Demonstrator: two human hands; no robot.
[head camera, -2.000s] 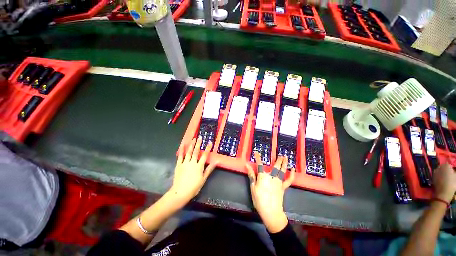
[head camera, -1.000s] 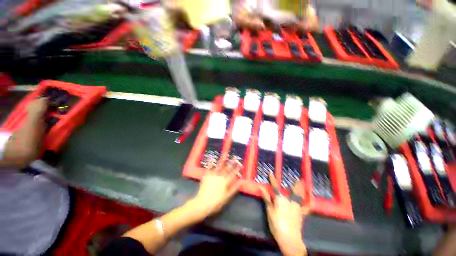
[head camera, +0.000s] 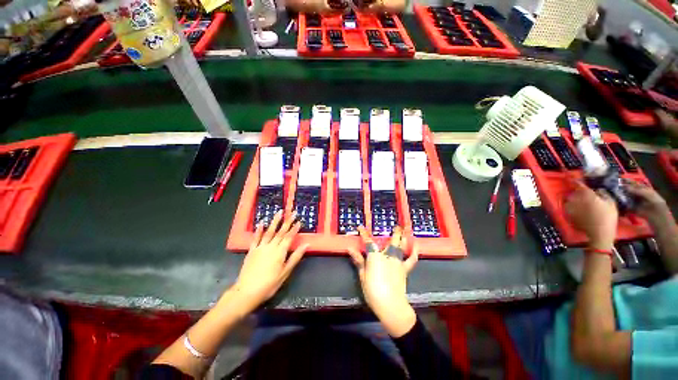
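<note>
A red-orange tray (head camera: 349, 244) lies in front of me with two rows of open flip phones. Their screens show white, such as the middle front phone (head camera: 349, 170). My left hand (head camera: 265, 260) lies with spread fingers over the tray's near edge, its fingertips at the keypads of the two leftmost front phones. My right hand (head camera: 384, 271), with dark bands on its fingers, has its fingertips at the lower keypads of the middle and fourth front phones. Neither hand grips anything. The fingertips partly cover the lowest keys.
A smartphone (head camera: 208, 162) and red pen (head camera: 225, 177) lie left of the tray. A cream fan (head camera: 478, 161) stands right. Beyond it a person in a teal sleeve (head camera: 654, 334) handles a phone over another red tray (head camera: 569, 228). A post (head camera: 198, 93) rises at back left.
My view has shifted, so the tray sits further left than two seconds ago. My hands remain over the front keypads. The neighbour at right now holds a phone above their tray.
</note>
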